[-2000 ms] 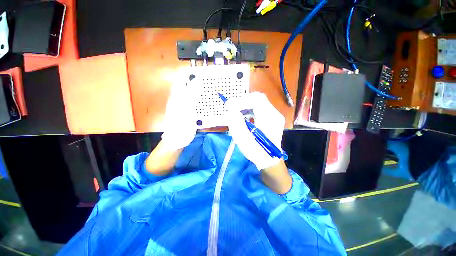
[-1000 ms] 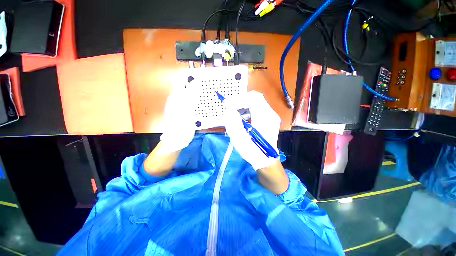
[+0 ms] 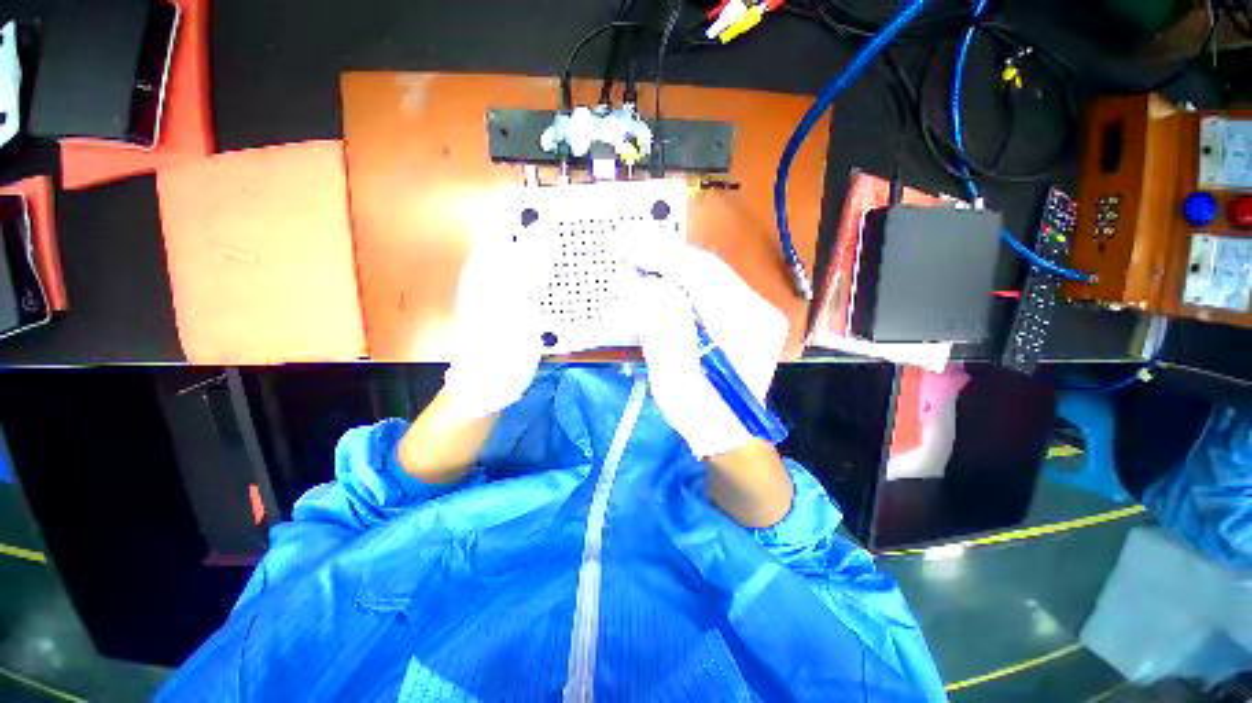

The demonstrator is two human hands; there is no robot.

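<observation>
A set-top box [image 3: 590, 275] shows its white underside with vent holes and dark feet. It lies on the orange-brown fixture board [image 3: 412, 206], its far edge close to the whitish connector block [image 3: 596, 135]. My left hand [image 3: 497, 309], in a white glove, holds the box's left side. My right hand [image 3: 707, 330], also gloved, is at the box's right side and holds a blue marker pen [image 3: 742, 392], its body slanting back over the hand. The pen's tip area is near the vent holes; whether it touches the box cannot be told.
Another black set-top box [image 3: 934, 273] sits on foam at the right, beside a blue cable [image 3: 785, 179] and a remote control [image 3: 1041, 282]. An orange switch box [image 3: 1123, 206] is far right. Salmon foam pads [image 3: 261, 254] and more boxes [image 3: 96, 69] are left. Black cables run behind.
The pen has shifted in my right hand: its blue tip no longer shows over the vent holes, and the right fingers now reach further over the box. The left hand and box stay about the same.
</observation>
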